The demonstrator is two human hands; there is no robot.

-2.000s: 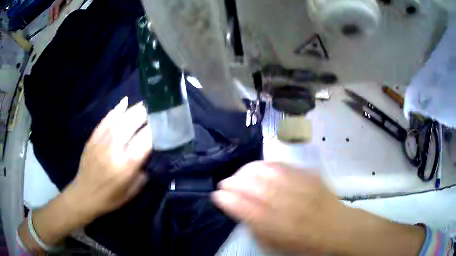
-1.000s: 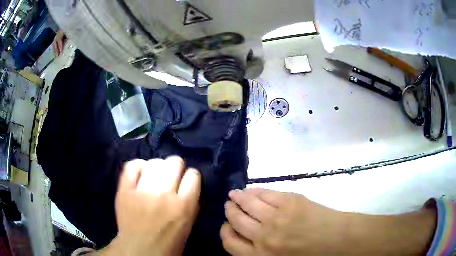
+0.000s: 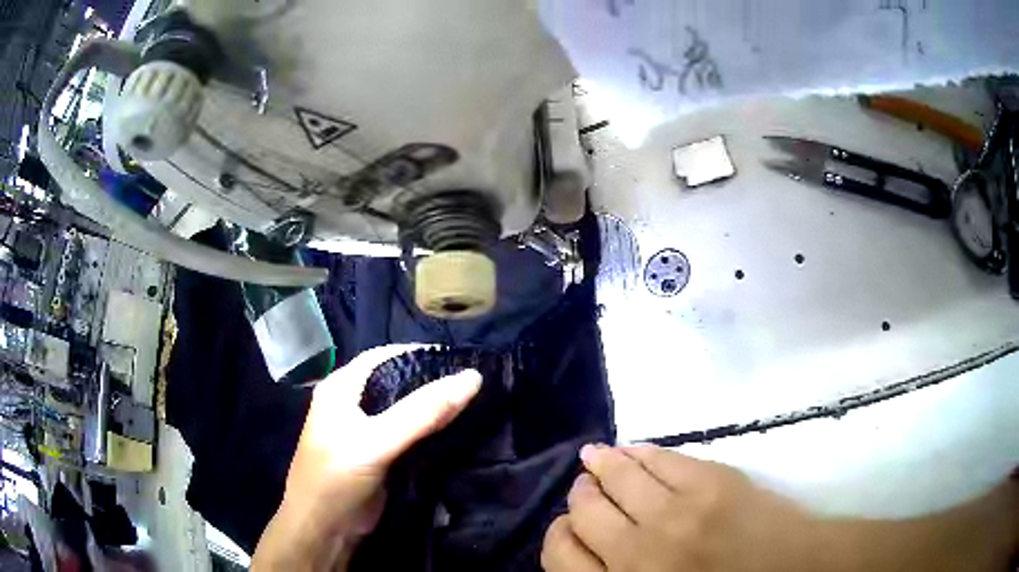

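Observation:
The dark garment (image 3: 246, 436) lies on the machine bed, left of and below the presser foot (image 3: 568, 259), its right edge running down from the foot. My left hand (image 3: 369, 430) holds a bunched fold of the cloth between thumb and fingers, below the cream tension knob (image 3: 456, 284). My right hand (image 3: 659, 508) pinches the garment's right edge with its fingertips, nearer to me. The needle tip cannot be made out. The sewing machine head (image 3: 380, 78) stands above the cloth.
The machine lamp (image 3: 293, 335) hangs over the cloth at left. At right on the bed lie a small pale square (image 3: 703, 162), black thread snips (image 3: 860, 177), an orange-brown tool (image 3: 925, 117) and scissors (image 3: 981, 218). A paper note (image 3: 771, 50) hangs at upper right.
My left hand has turned from lying knuckles-up to holding a bunched fold. My right hand stays at the cloth edge. The view has shifted, showing more of the machine head's left side.

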